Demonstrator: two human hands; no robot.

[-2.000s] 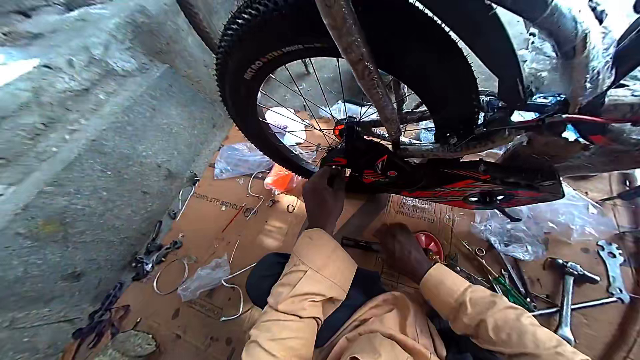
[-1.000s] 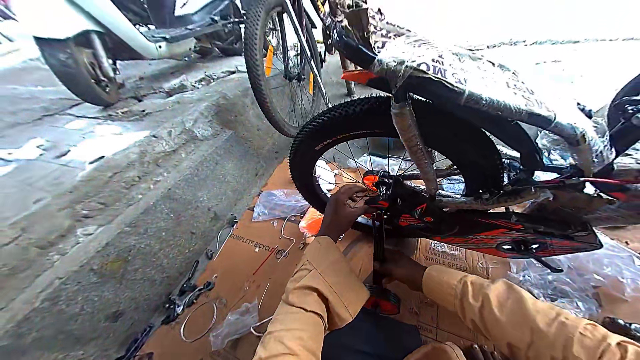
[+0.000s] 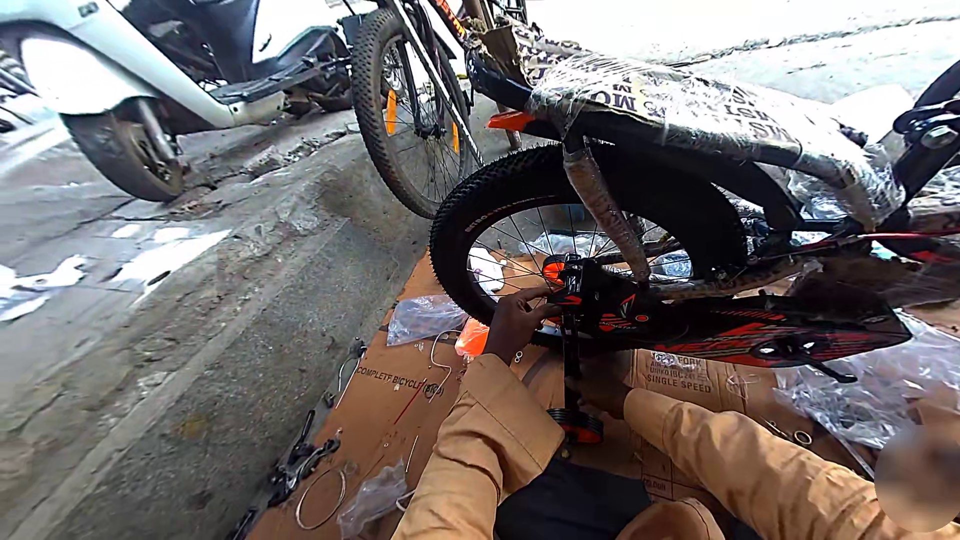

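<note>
A bicycle's rear wheel (image 3: 459,238) stands in front of me, with a black and red chain guard (image 3: 750,330) along its near side. My left hand (image 3: 519,322) is at the axle, its fingers on the bracket (image 3: 574,289) at the guard's left end. From that bracket a black arm (image 3: 571,360) runs down to a small training wheel (image 3: 576,426) with an orange hub. My right hand (image 3: 600,391) is closed round the lower part of this arm; its fingertips are partly hidden. An orange disc (image 3: 553,268) shows behind the bracket.
Flattened cardboard (image 3: 375,442) lies below, with a plastic bag (image 3: 424,319), an orange packet (image 3: 472,337), a cable loop (image 3: 321,499) and brake parts (image 3: 304,457). A concrete kerb (image 3: 247,337) runs along the left. Beyond stand another bicycle (image 3: 409,112) and a scooter (image 3: 150,75).
The black arm with its small wheel now stands at the bicycle's axle; two seconds ago my right hand was lower, near a red wheel beside my lap. The view has swung up and left.
</note>
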